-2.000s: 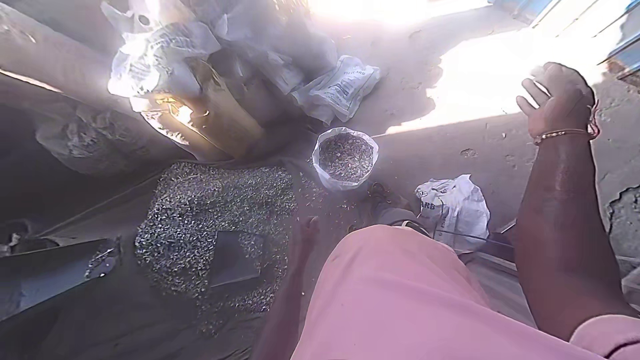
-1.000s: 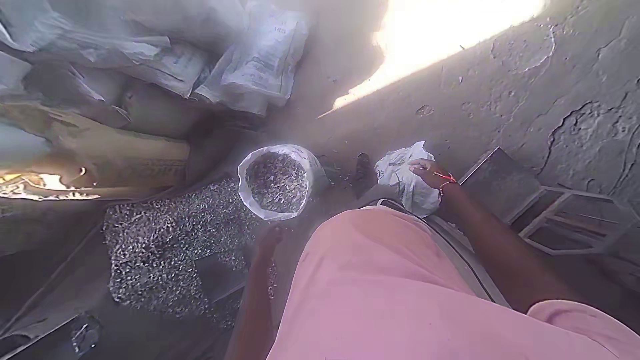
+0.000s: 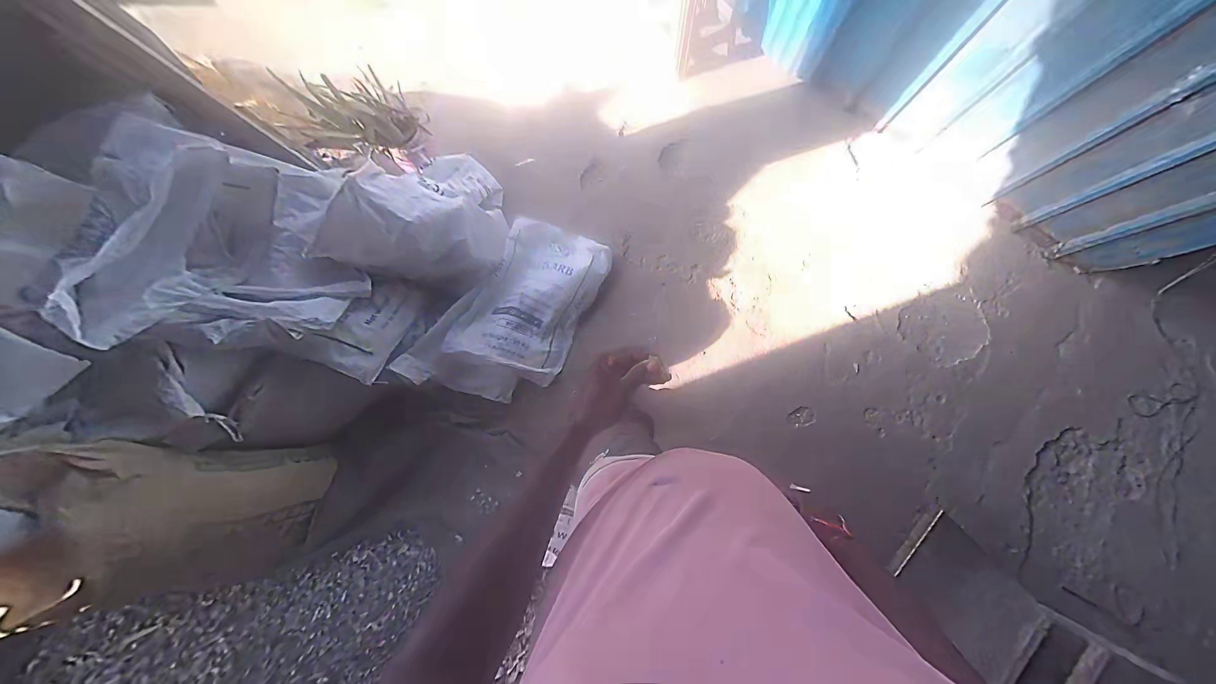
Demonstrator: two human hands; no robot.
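Observation:
My left hand (image 3: 622, 375) is stretched forward over the floor, just right of a printed white sack (image 3: 537, 299). Its fingers look curled, but shadow and blur hide whether they hold anything. The right forearm (image 3: 883, 579), with a red thread at the wrist, runs behind the pink garment, which hides my right hand. A strip of white bag with print (image 3: 560, 532) shows between my left forearm and the garment. At the lower left lies a heap of small greyish chips (image 3: 313, 598).
White plastic sacks (image 3: 408, 223) are piled at the left above a brown sack (image 3: 190, 503). Blue corrugated sheeting (image 3: 1111, 142) stands at the upper right. A dark metal frame (image 3: 978, 589) lies at the lower right. The floor is cracked and partly sunlit.
The view has swung toward the sunlit area. My left hand, earlier near the chip-filled bag, now reaches forward. My right hand, earlier at a crumpled white bag, is now hidden.

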